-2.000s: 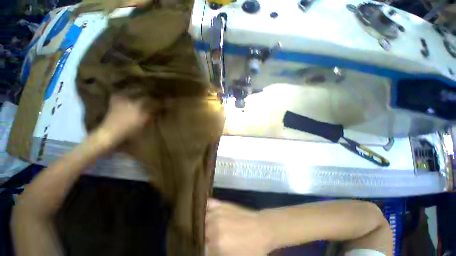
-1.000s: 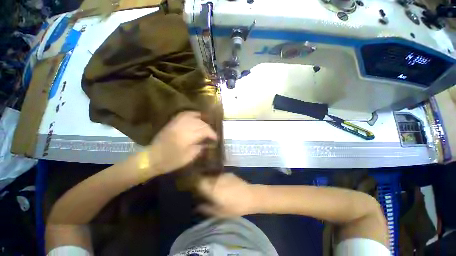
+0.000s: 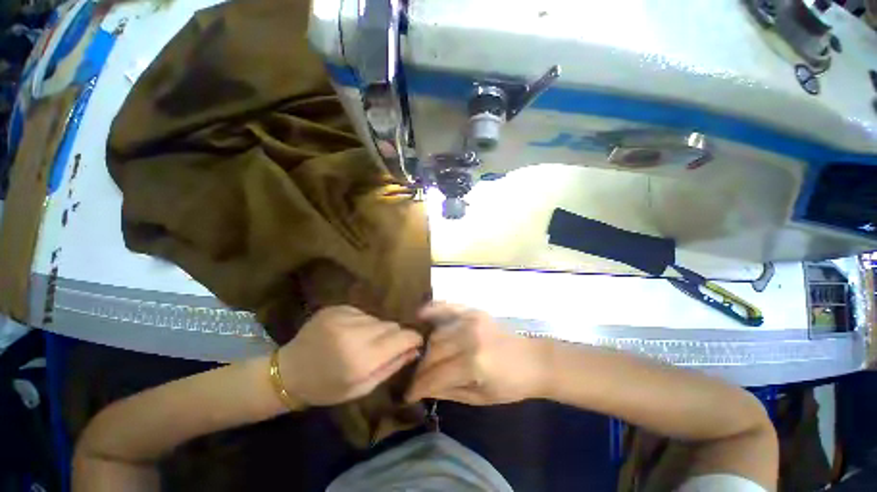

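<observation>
The olive-brown garment piece (image 3: 240, 173) lies bunched left of the needle and runs down over the table's front edge. Its right edge passes under the lit presser foot (image 3: 415, 192) of the white sewing machine (image 3: 615, 58). My left hand (image 3: 351, 354) grips the cloth near the front edge, below the needle. My right hand (image 3: 473, 356) pinches the cloth edge right beside it, the fingertips nearly touching. The fingertips are partly hidden in the cloth.
Black fabric strips (image 3: 611, 242) and a yellow-and-black handled tool (image 3: 721, 296) lie right of the needle. The ruled scale (image 3: 154, 312) runs along the front edge. Cardboard (image 3: 34, 183) and blue tape are at the left end. Blue plastic shows below the table at right.
Both hands have come together at the cloth edge; my right hand has moved up. The machine appears closer in view. The cloth is still under the foot.
</observation>
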